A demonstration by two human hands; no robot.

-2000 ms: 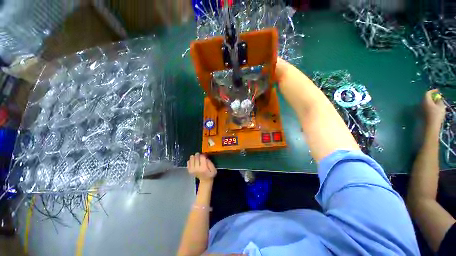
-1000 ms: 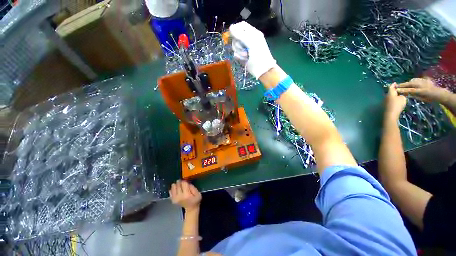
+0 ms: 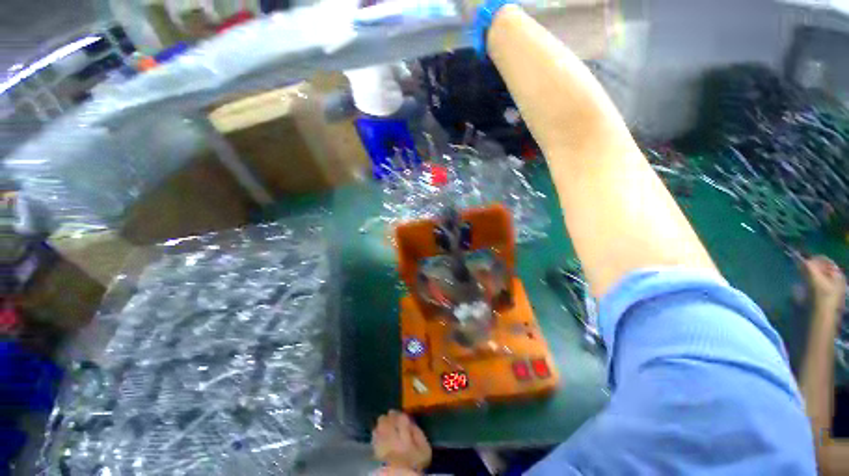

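The orange fixture [image 3: 477, 383] stands on the green bench, with an upright frame, a blurred red digital readout [image 3: 454, 381] and two red switches [image 3: 531, 369]. Its toggle clamp grip [image 3: 436, 175] is red and points up. Silvery round parts [image 3: 471, 314] sit in its centre; I see no ring board clearly there. My left hand [image 3: 402, 441] rests at the bench edge by the fixture's front left corner, blurred, with nothing seen in it. My right arm reaches far forward; only the blue wrist strap [image 3: 486, 22] shows at the top edge, and the hand is cut off.
Clear blister trays [image 3: 214, 344] lie at left. A long clear plastic piece [image 3: 205, 70] arcs across the top left towards my right wrist; contact cannot be told. Wired parts [image 3: 503, 191] lie behind the fixture. Cardboard boxes [image 3: 186, 200] stand at back left. Another person's hand [image 3: 824, 279] is at right.
The view has tilted up and the fixture appears lower. My right hand has moved from behind the fixture forward out of the picture. My left hand remains at the fixture's corner.
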